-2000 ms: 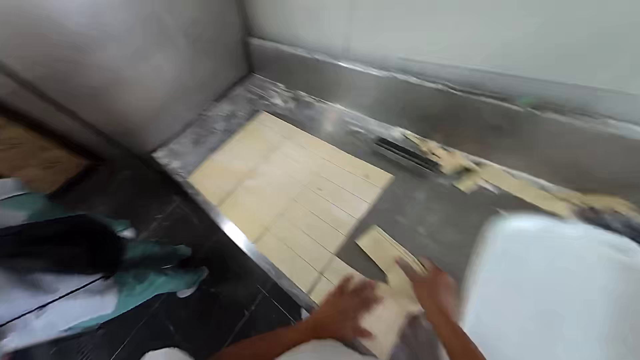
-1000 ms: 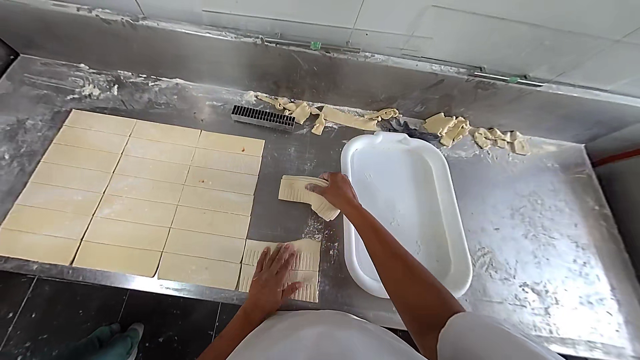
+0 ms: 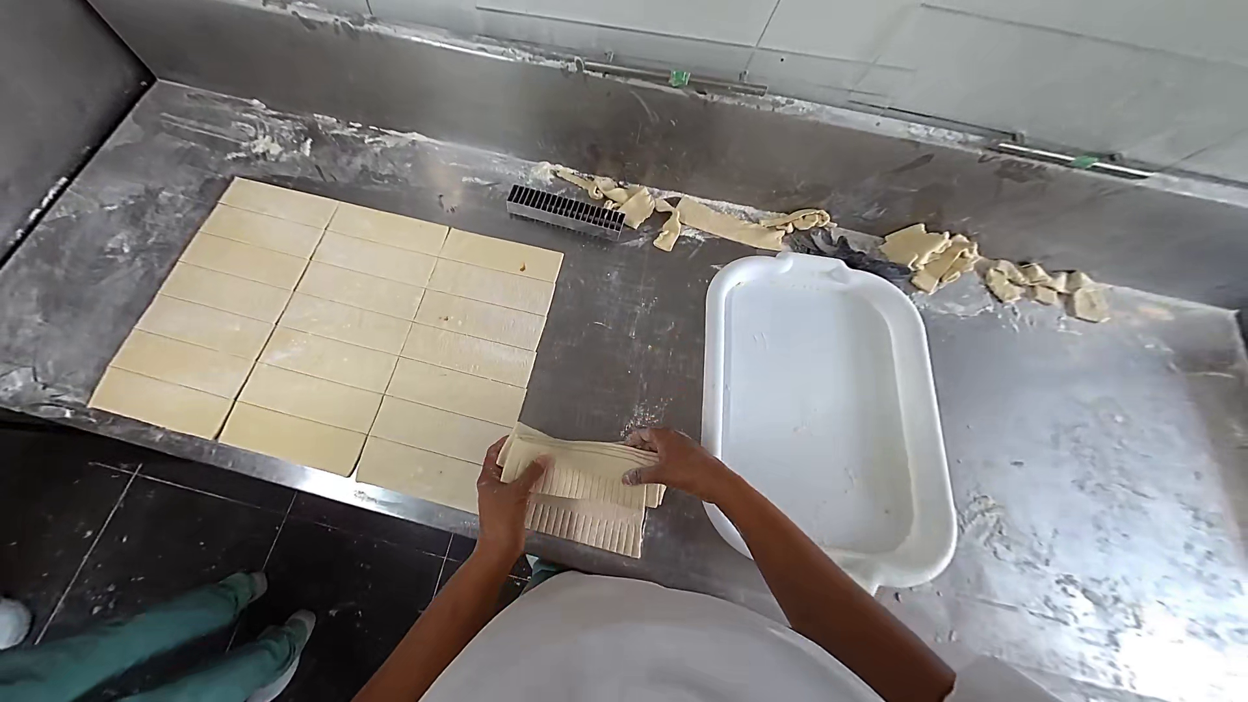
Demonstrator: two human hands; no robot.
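My left hand (image 3: 509, 487) and my right hand (image 3: 673, 463) grip opposite ends of a small stack of slit dough pieces (image 3: 585, 468). Under and in front of that stack, another slit dough piece (image 3: 590, 526) lies at the table's front edge. To the left, a flat dough sheet (image 3: 331, 331) is cut into rows of rectangles in several strips. A multi-bladed metal dough cutter (image 3: 565, 211) rests behind, between the sheet and the scraps. Right of my hands is a white plastic tub (image 3: 717, 370) with nothing but light residue in it.
Dough scraps (image 3: 726, 222) lie along the steel backsplash (image 3: 409, 97), with a dark crumpled thing (image 3: 848, 255) among them. The steel table (image 3: 1063, 429) bears flour smears. Beyond its front edge, another person's green-trousered legs (image 3: 185, 634) show on the dark tiled floor.
A second ago my left hand lay flat on slit dough at the front edge and my right held other pieces farther back. Now both hands hold a stack over the front edge's dough.
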